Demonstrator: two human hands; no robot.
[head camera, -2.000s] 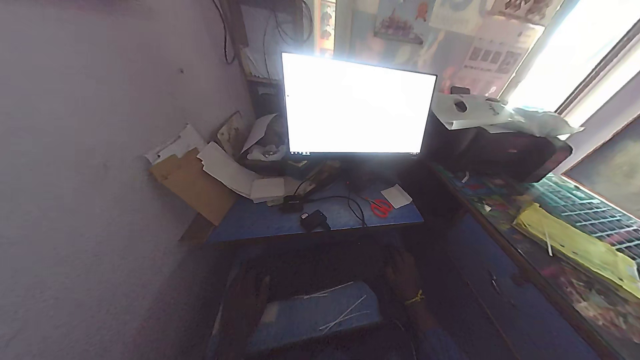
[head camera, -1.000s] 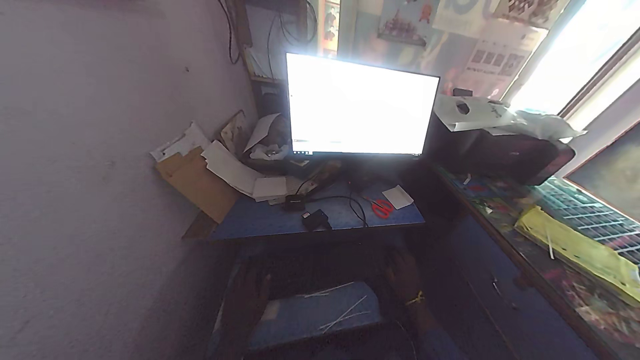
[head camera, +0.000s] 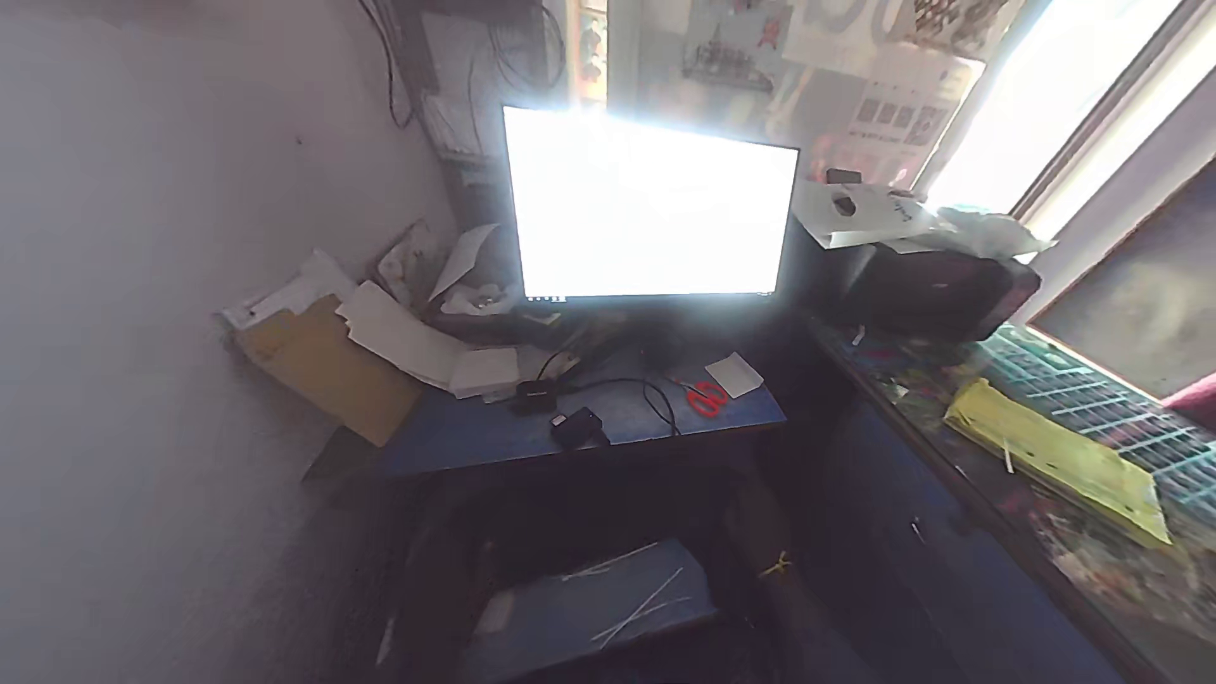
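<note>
In deep shadow below the blue desk (head camera: 456, 445), my left hand (head camera: 467, 560) is at the lower left and my right hand (head camera: 757, 521) at the lower right. A yellow band (head camera: 777, 565) circles my right wrist. The fingers of both hands are lost in the dark, and whatever lies under them is hidden. Between my forearms is a blue surface (head camera: 608, 594) with thin white lines or strips on it. On the desk above the hands lie red-handled scissors (head camera: 707, 399), a white paper (head camera: 734, 375), a black adapter (head camera: 579, 427) and black cables.
A lit monitor (head camera: 651, 209) stands at the back of the desk. Papers and a brown envelope (head camera: 332, 370) lean at the left wall. Rightward, a black printer (head camera: 940, 290) carries papers, and a yellow folder (head camera: 1059, 461) lies on a cluttered counter beside a teal grid rack (head camera: 1092, 380).
</note>
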